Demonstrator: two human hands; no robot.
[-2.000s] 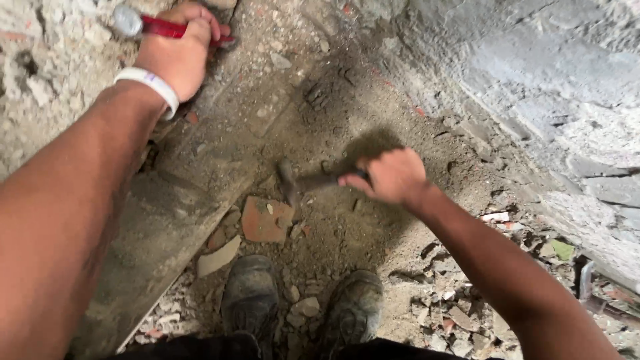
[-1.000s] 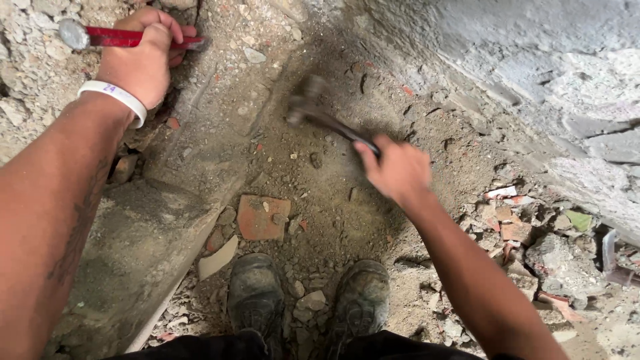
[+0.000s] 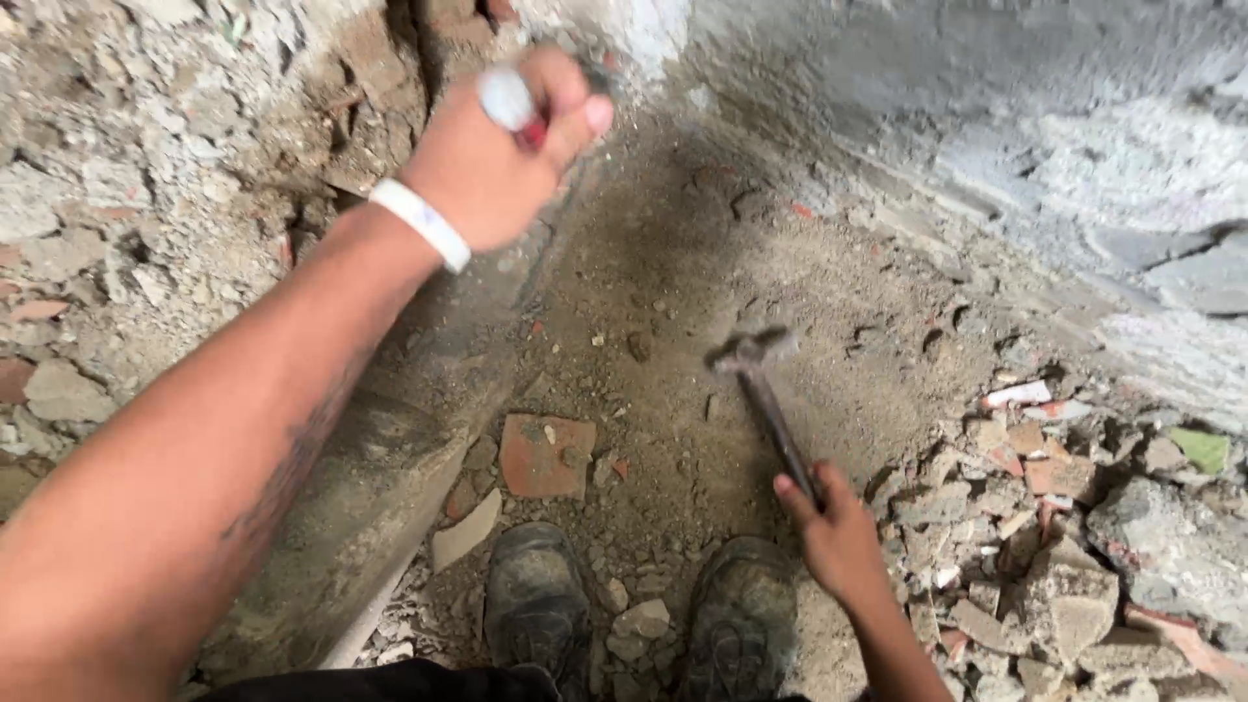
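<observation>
My left hand [image 3: 502, 146], with a white wristband, is closed around a red chisel [image 3: 531, 132] at the upper middle. The chisel's pale, round struck end [image 3: 506, 98] faces up toward me, and my fingers and the blur hide its tip. Lower right, my right hand [image 3: 834, 531] grips the handle of a hammer [image 3: 775, 419]. The hammer's metal head [image 3: 752, 349] is above the dirt floor [image 3: 663, 390], well apart from the chisel.
A reddish tile piece [image 3: 546, 455] lies in front of two dusty boots [image 3: 538, 604]. Rubble [image 3: 1043, 556] is piled at right, and more broken masonry [image 3: 127, 166] at upper left. A rough grey wall [image 3: 975, 117] slopes along the upper right. A stone ledge [image 3: 361, 517] runs at left.
My left hand has moved right with the chisel, whose struck end has turned toward me. My right hand has drawn down and back, and the hammer is lower and farther from the chisel.
</observation>
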